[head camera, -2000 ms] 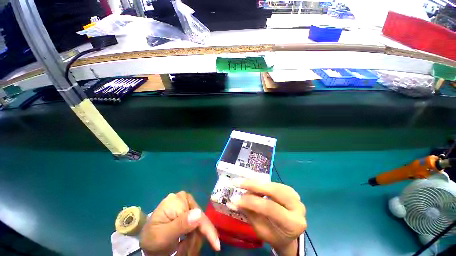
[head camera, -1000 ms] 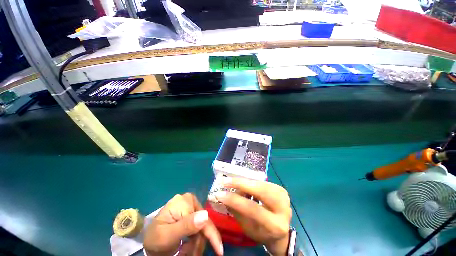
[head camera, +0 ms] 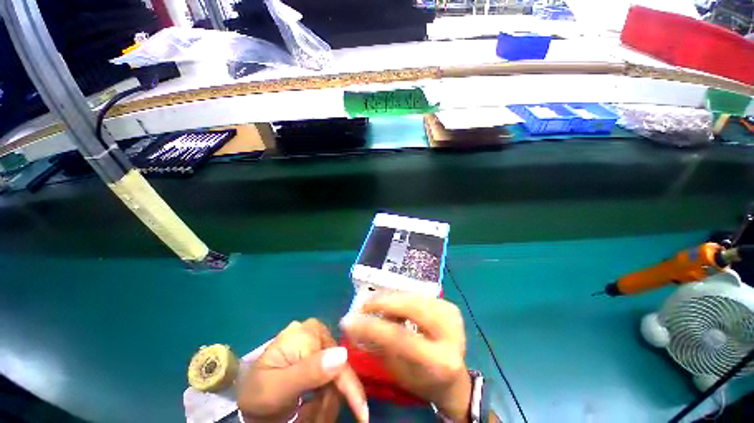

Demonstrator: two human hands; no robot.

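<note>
A white-and-blue screw feeder [head camera: 400, 285] stands on the green bench, with small specks heaped under its dark top. A red base [head camera: 376, 376] shows below it. My right hand [head camera: 413, 343] is at the feeder's front, slightly blurred, thumb and fingertips close together; whether they hold a tiny part cannot be seen. It hides most of the front. My left hand [head camera: 302, 372] is just left of the red base, fingers bent, index finger pointing down; nothing can be made out in it.
A tape roll [head camera: 212, 368] stands on a white card [head camera: 208, 405] at left. An orange screwdriver [head camera: 665, 271] hangs above a pale fan [head camera: 709, 330] at right. A thin black cord [head camera: 479, 330] runs right of the feeder. A metal post [head camera: 124, 178] rises at left.
My right hand has moved a little left and its fingertips have drawn left across the feeder's front. My left hand has barely moved. The view has shifted slightly.
</note>
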